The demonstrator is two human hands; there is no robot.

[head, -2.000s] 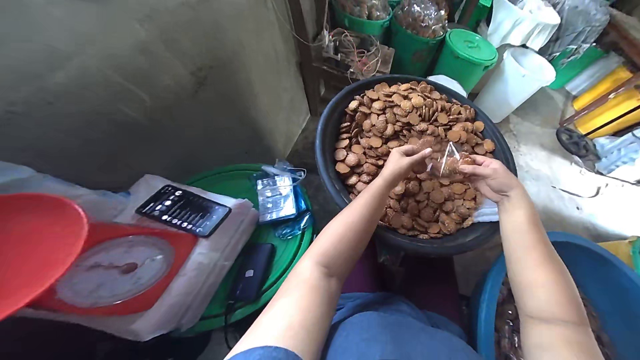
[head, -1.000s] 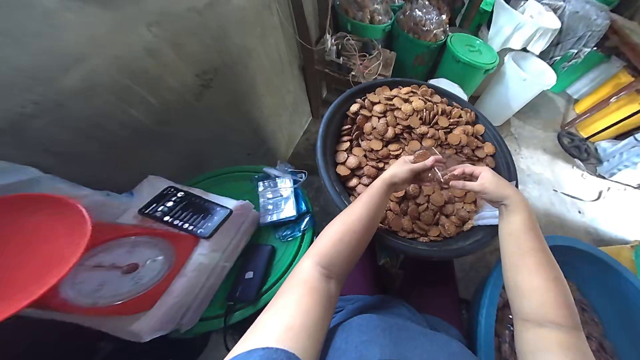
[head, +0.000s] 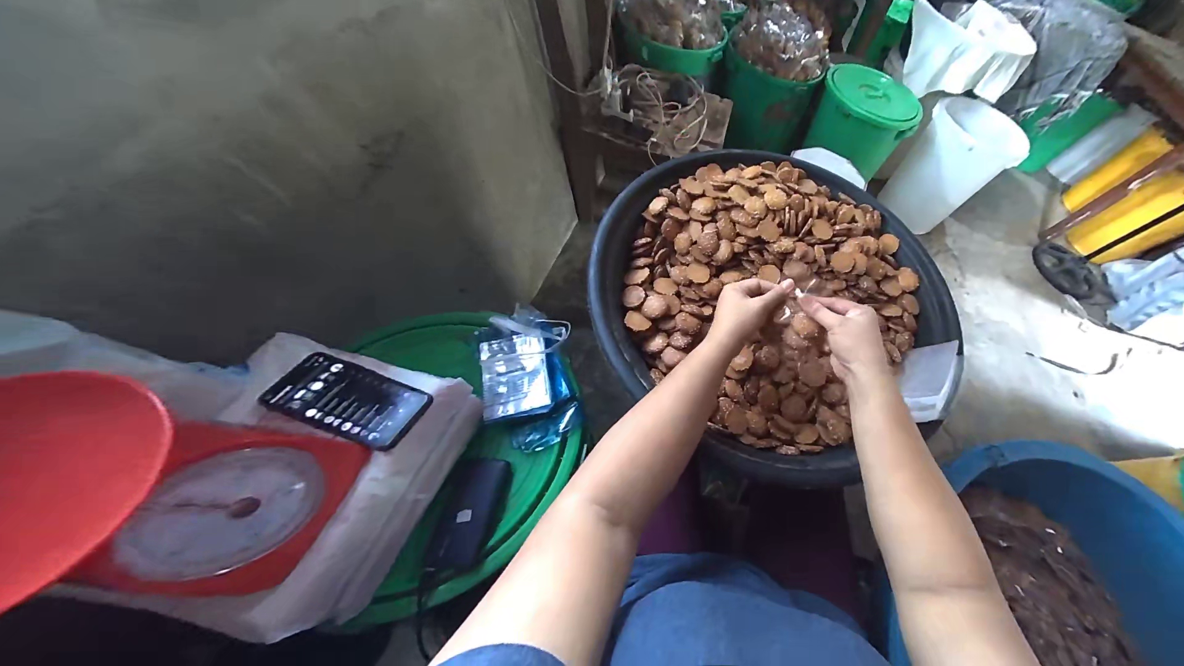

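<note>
Small round brown biscuits [head: 684,222] fill a large black tub [head: 606,305]. Over them, my left hand [head: 747,313] and my right hand [head: 846,335] almost meet, their fingertips pinching the twisted top of a clear plastic bag [head: 786,313]. The bag hangs against the biscuits, so its outline and contents are hard to make out. A white sheet [head: 928,375] lies at the tub's right edge, beside my right wrist.
Left stand a red dial scale [head: 222,509], a smartphone [head: 347,400] and a green lid [head: 407,342] bearing plastic packets [head: 516,375] and a black power bank [head: 470,514]. A blue tub [head: 1101,481] is at lower right; green buckets [head: 869,111] and a white bucket [head: 962,157] stand behind.
My hands have come closer together over the biscuits. The bag's top, spread between them two seconds ago, is now gathered at my fingertips.
</note>
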